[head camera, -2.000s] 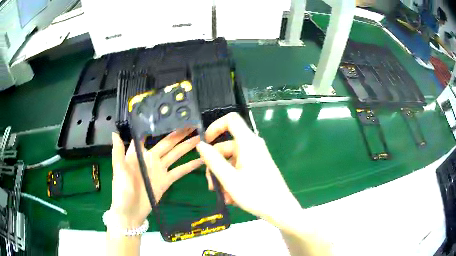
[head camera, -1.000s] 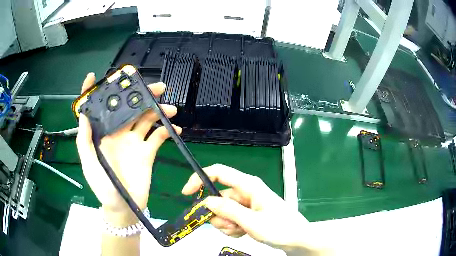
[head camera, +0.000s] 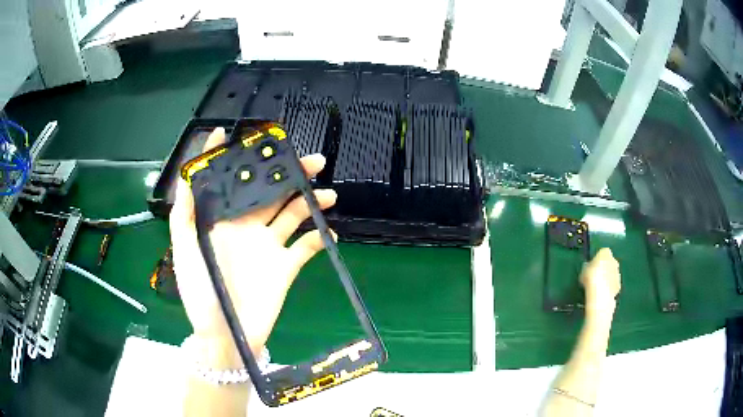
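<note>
My left hand (head camera: 244, 269) holds a black phone middle frame (head camera: 244, 183) upright and slightly tilted, camera end up, palm behind its see-through window. Gold-orange patches show at both ends. My right hand (head camera: 601, 279) is at the right on the green bench, its fingers at the right edge of another phone middle frame (head camera: 565, 233). Its fingertips are partly hidden, and I cannot tell whether they grip that frame. A large black tray (head camera: 407, 230) behind my left hand holds dense rows of stacked frames (head camera: 440, 147) standing upright.
Another frame (head camera: 661, 244) lies right of my right hand. A dark tray (head camera: 680, 175) sits behind it. A white post (head camera: 627, 106) rises from the green bench (head camera: 407, 293). A frame (head camera: 165, 273) lies partly hidden left of my left hand. A white mat (head camera: 472, 391) runs along the near edge.
My right hand has let go of the held frame's lower end and moved right to the frame on the bench. My left hand still holds its frame, now more to the right in view.
</note>
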